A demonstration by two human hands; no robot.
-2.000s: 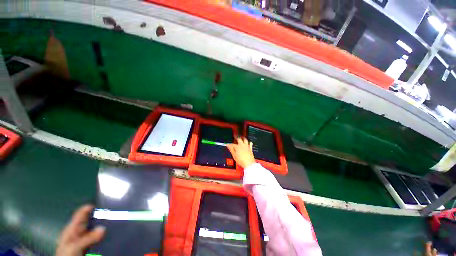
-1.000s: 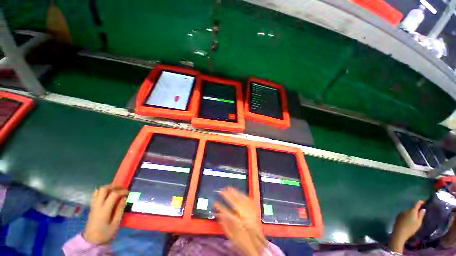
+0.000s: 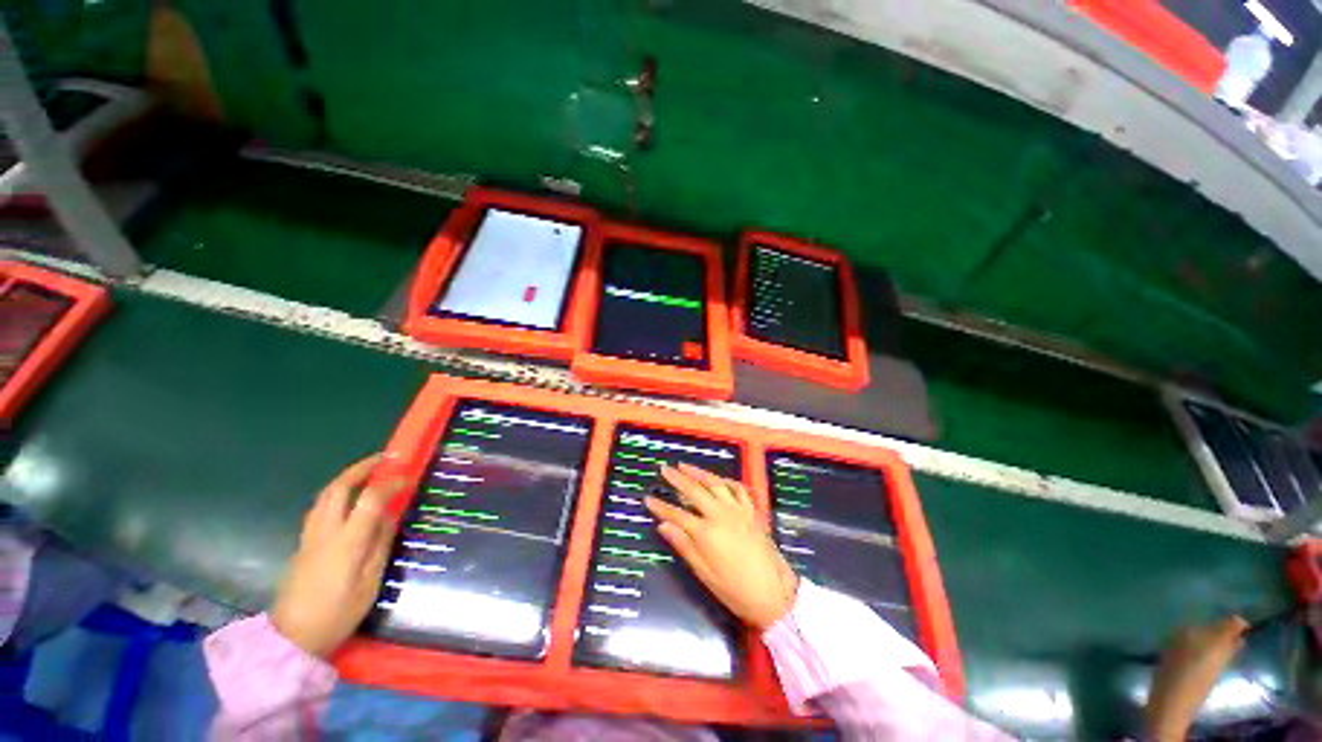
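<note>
A three-slot orange-red foam tray (image 3: 653, 700) lies on the green bench in front of me with three tablets. The left tablet (image 3: 486, 536), the middle tablet (image 3: 616, 580) and the right tablet (image 3: 834, 529) show dark menus with green and white text rows. My left hand (image 3: 337, 558) rests on the tray's left edge beside the left tablet. My right hand (image 3: 722, 544) is over the middle tablet's upper part, fingers spread. My right hand and sleeve hide part of the middle and right tablets.
Three single-slot trays lie beyond the metal rail: one tablet is white (image 3: 510, 271), one dark with a green band (image 3: 653, 300), one with a text menu (image 3: 795, 302). A white tray (image 3: 1232, 457) is far right. A neighbour's hand (image 3: 1192, 674) is at lower right. Another orange-red tray (image 3: 73, 341) is at left.
The near tablets have changed from pass/fail screens to text menus. My right hand has moved up the middle tablet. Earlier, a tablet was raised at my left hand; it now lies in the tray.
</note>
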